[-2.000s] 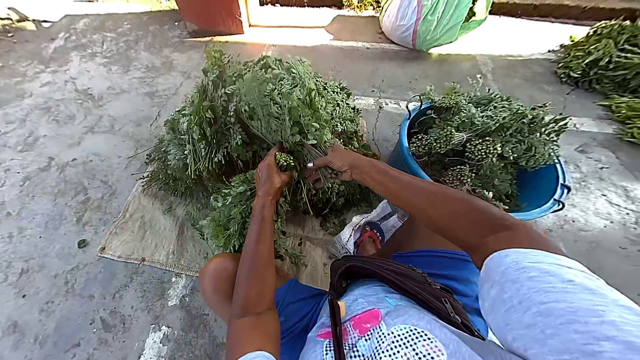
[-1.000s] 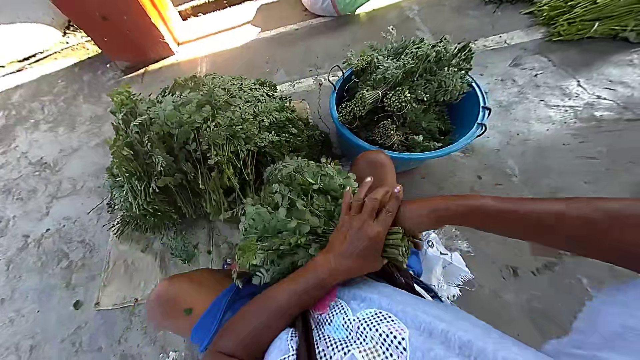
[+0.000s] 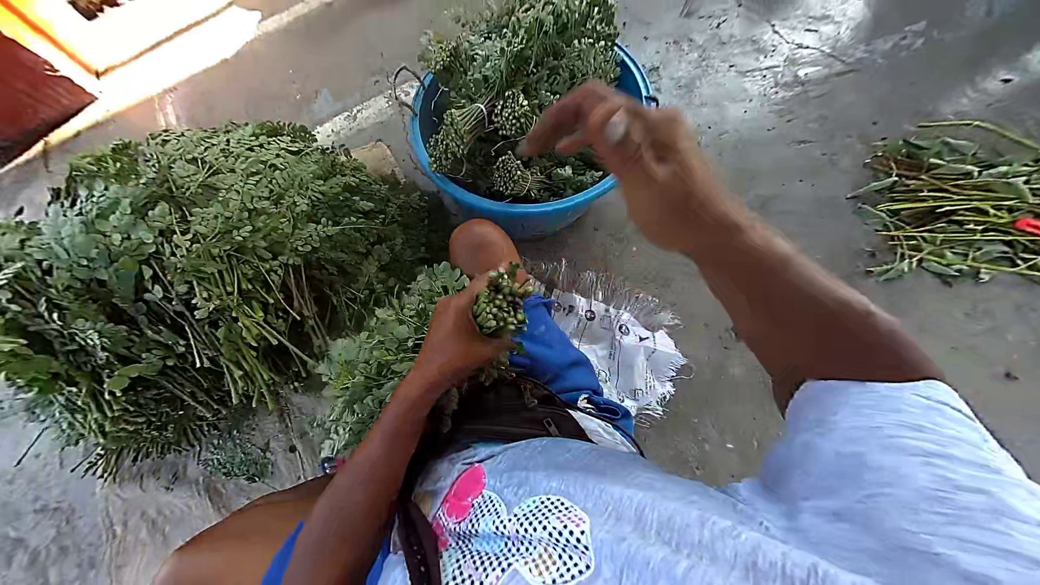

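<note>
My left hand (image 3: pixel 459 333) grips a bunch of leafy green stems (image 3: pixel 500 305) over my lap, its stem ends pointing up and right and its leaves (image 3: pixel 382 366) spreading to the lower left. My right hand (image 3: pixel 621 154) is raised, slightly blurred, with bent fingers in front of the near right part of a blue plastic tub (image 3: pixel 520 218); nothing shows in it. Tied bunches of the same greens (image 3: pixel 455 138) fill much of the tub, several with cut ends facing me. To the left lies a large heap of loose leafy stems (image 3: pixel 219 236).
A frayed white woven sack piece (image 3: pixel 626 341) lies beside my knee. More cut stems (image 3: pixel 959 203) with a red object (image 3: pixel 1028 225) are on the concrete floor at the right. Sacking (image 3: pixel 187 520) lies under the heap. A red post base (image 3: pixel 36 97) stands at upper left.
My right hand has come off the bunch at my lap and risen toward the tub. My left hand now holds the bunch alone. The view has turned and shifted.
</note>
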